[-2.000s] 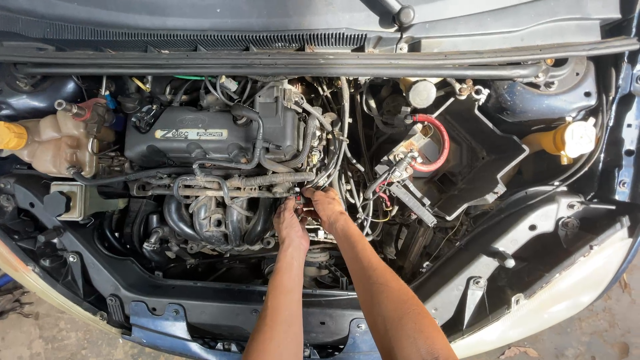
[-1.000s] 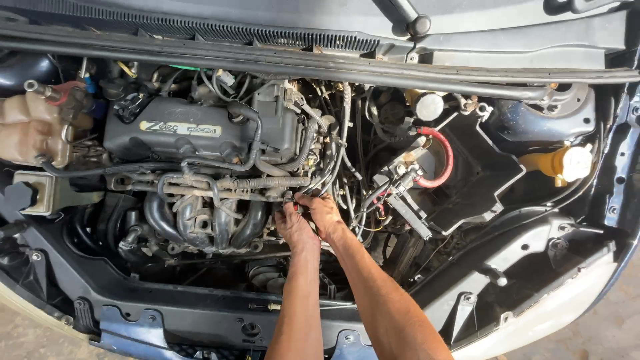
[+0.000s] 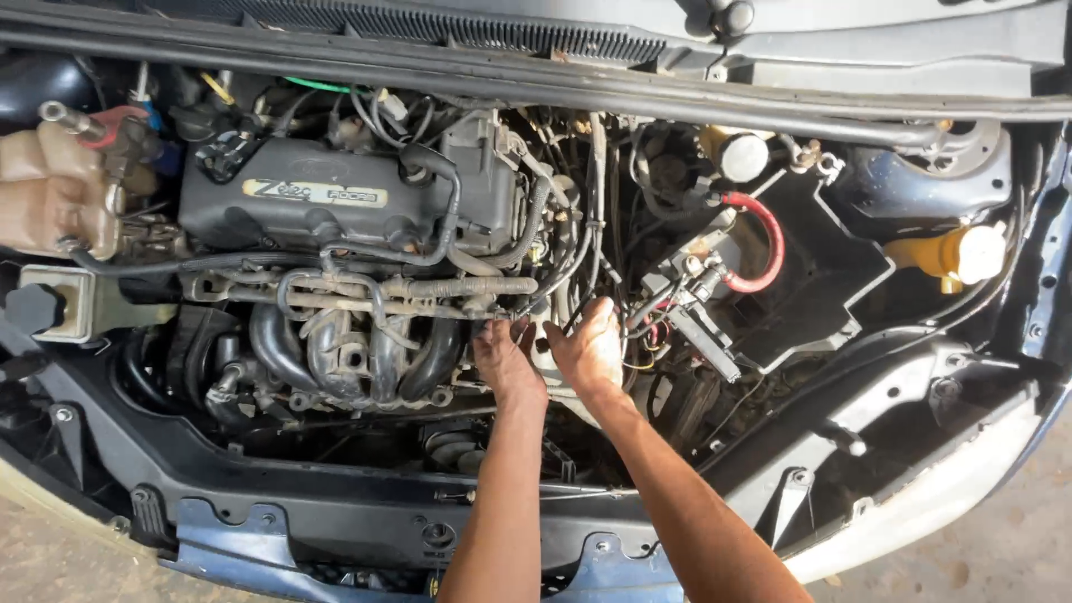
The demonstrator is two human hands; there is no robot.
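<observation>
Both my hands are inside a car's engine bay, just right of the intake manifold [image 3: 385,356]. My left hand [image 3: 509,356] is at the right end of the manifold, near the end of a corrugated conduit [image 3: 452,286], with its fingertips among small hoses; what they touch is hidden. Beside it, to the right, my right hand [image 3: 590,347] has its fingers raised against the dark wiring and hoses [image 3: 578,260], its thumb turned toward my left hand. Whether it grips a cable cannot be told. Behind them lies the black plastic engine cover [image 3: 335,197].
A coolant reservoir [image 3: 54,188] sits at the far left, with a capped reservoir [image 3: 54,303] below it. On the right are a red cable [image 3: 775,243], a black battery tray [image 3: 804,268] and a yellow filler neck [image 3: 955,254]. The front crossmember [image 3: 352,502] runs under my forearms.
My hands were close together at the end of the conduit one second ago. Now my right hand has moved apart to the right, its fingers spread more.
</observation>
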